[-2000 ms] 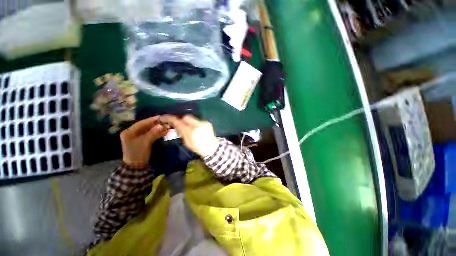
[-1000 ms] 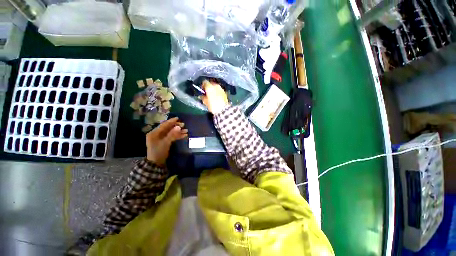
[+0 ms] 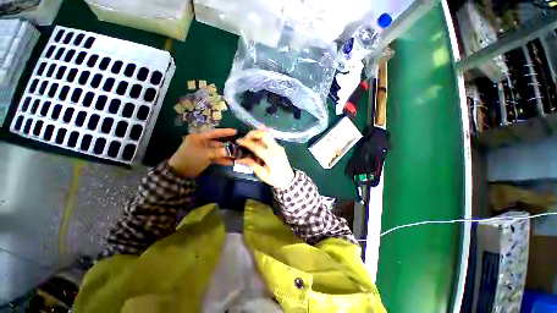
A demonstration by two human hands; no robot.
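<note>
My left hand (image 3: 200, 151) and my right hand (image 3: 267, 158) meet at the middle, over the near bench edge. Between their fingers they hold a small black plastic housing (image 3: 232, 150). A loose pile of small tan and grey pieces (image 3: 201, 107) lies just beyond my left hand. The open clear plastic bag (image 3: 313, 129), with black parts (image 3: 272, 103) inside, stands beyond my right hand. The white blister tray (image 3: 163, 56) is at the left, with dark oval pockets. A small white block (image 3: 242, 168) shows under my right hand, partly hidden.
A white card or shallow box (image 3: 336, 143) lies right of the bag. A black pouch (image 3: 369, 156) and a red-and-black tool (image 3: 356, 99) are further right. A blue-capped bottle (image 3: 383, 21) is at the upper right. A white cable (image 3: 427, 221) crosses the long green surface (image 3: 421, 153).
My right hand has come out of the bag and back to my left hand. A black housing is now between them. The camera view has shifted and tilted.
</note>
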